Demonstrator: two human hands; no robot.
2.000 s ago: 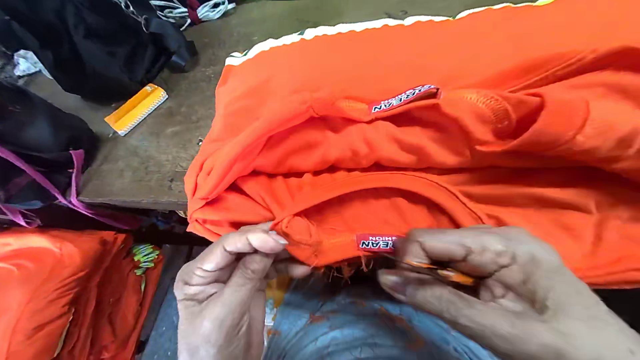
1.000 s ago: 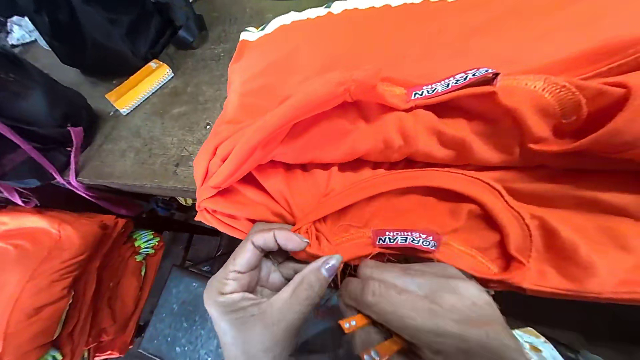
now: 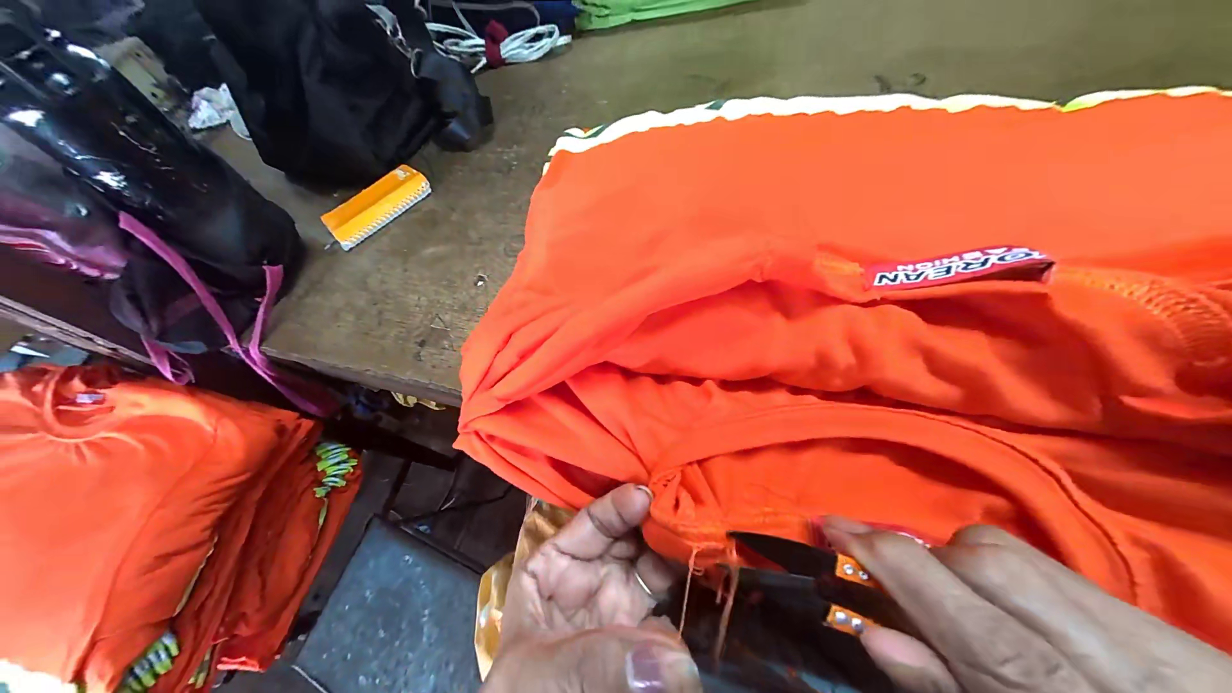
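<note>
My left hand [image 3: 602, 592] pinches the neckline edge of an orange knit garment [image 3: 712, 356] from below, at the lower middle. Thread snips [image 3: 823, 573] with dark blades and orange grips are in my right hand [image 3: 1020, 606], just to the right. Their upper blade tip lies at the garment edge, beside loose orange threads [image 3: 724, 587] that hang down. A red woven neck label [image 3: 962, 269] with writing sits on another neckline higher in the pile. The label nearest my right fingers is mostly hidden.
Folded orange garments [image 3: 115, 510] are stacked at the lower left, by a dark speckled surface [image 3: 385, 616]. On the wooden table [image 3: 452, 241] lie an orange spiral notepad [image 3: 377, 207], a black bag [image 3: 327, 87] and a bundled white cord [image 3: 510, 43]. A dark bag with purple straps [image 3: 202, 260] stands at the left.
The snips, with their grips below my right hand a second ago, now have their blades up at the garment edge. My right hand has moved away from my left, and the near label has become covered.
</note>
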